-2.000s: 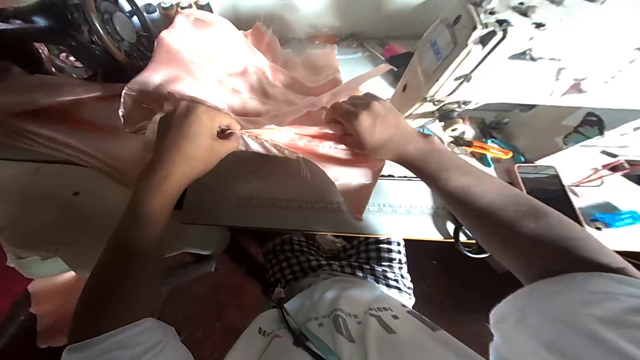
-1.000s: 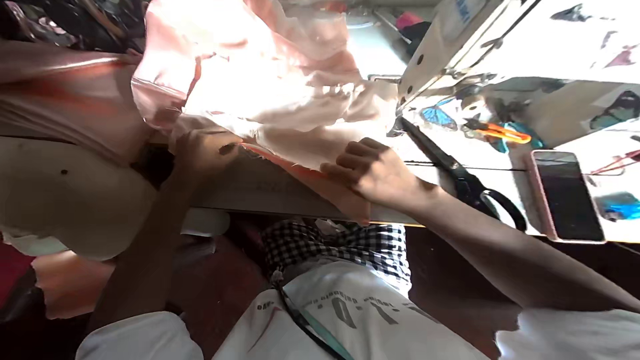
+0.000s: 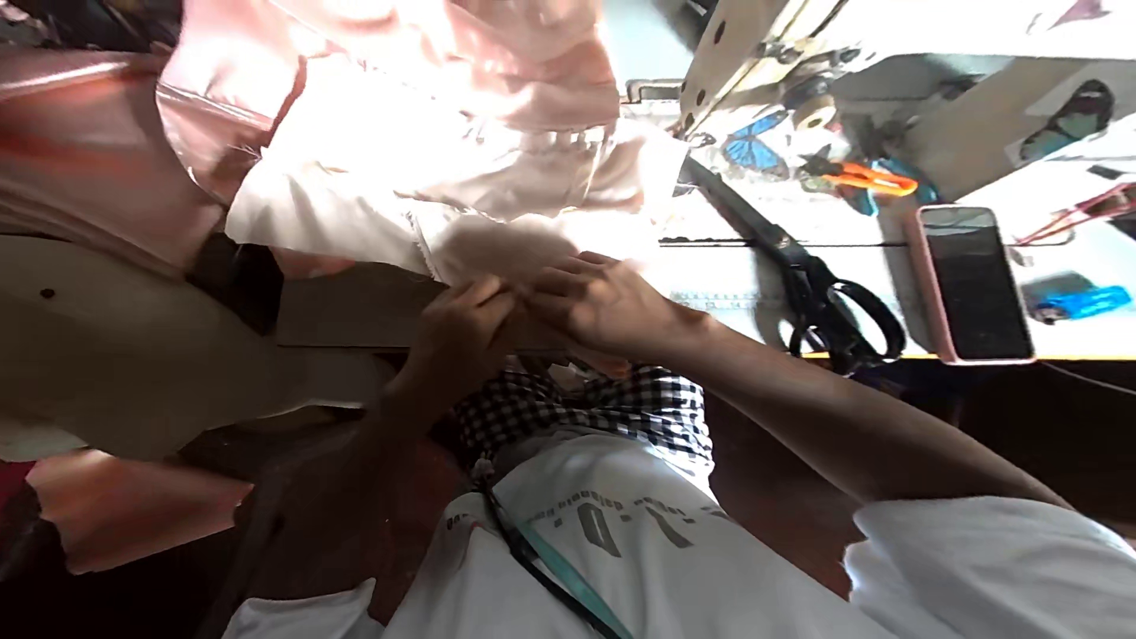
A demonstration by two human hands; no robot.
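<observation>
Pink satin fabric with seams and frayed edges spreads over the sewing table toward me. Near the table's front edge, my left hand pinches the lower edge of the fabric between thumb and fingers. Right beside it, my right hand grips the same edge with curled fingers; the two hands nearly touch. Black-handled scissors lie to the right of my right hand, blades toward the sewing machine.
A white sewing machine stands at the upper right. Beyond the scissors lie a phone, an orange-handled tool and a blue object. More pink cloth lies at the left. A ruler strip runs along the front edge.
My left hand has moved right, close to my right hand, along the fabric edge. The fabric lies flatter and farther from the right side, and the scissors, largely covered two seconds ago, now show.
</observation>
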